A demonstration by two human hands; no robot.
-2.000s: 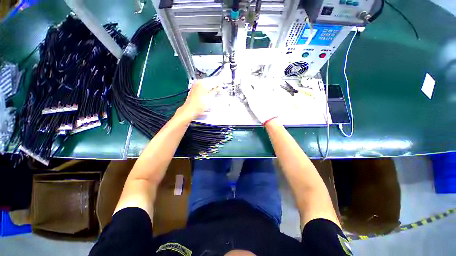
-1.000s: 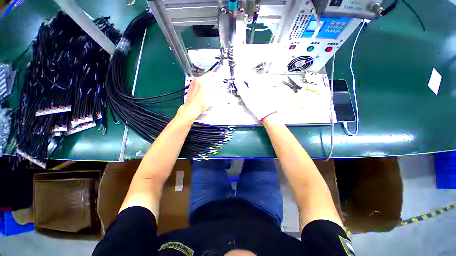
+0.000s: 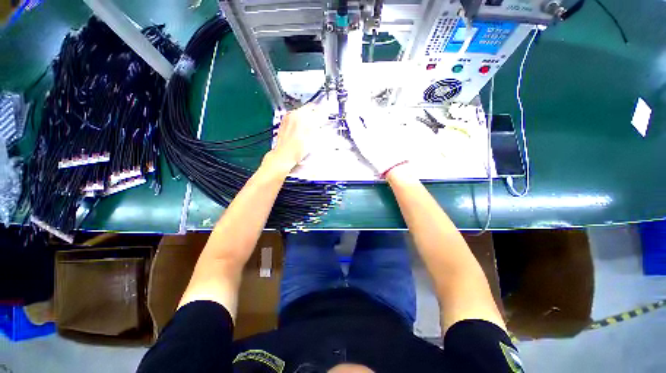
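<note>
The soldering machine (image 3: 337, 55) stands upright on a white base plate (image 3: 438, 156). My bare left hand (image 3: 296, 135) is at the left of its central head, with black cable leads running in under it from the left. My right hand (image 3: 372, 138), in a white glove, is just right of the head. Both hands' fingertips are washed out by glare, so their hold and any cable end there cannot be made out. A tied black cable bundle (image 3: 179, 138) curves from behind to the bench edge, metallic tips fanned out.
A pile of black cable assemblies (image 3: 95, 109) lies far left. The control box (image 3: 456, 62) stands right of the head, cutters (image 3: 438, 124) and a black phone-like rectangle (image 3: 505, 146) near it. Open cardboard boxes (image 3: 102, 291) sit below the bench.
The view has shifted slightly. Both hands stay at the machine head in nearly the same pose; no object has clearly moved.
</note>
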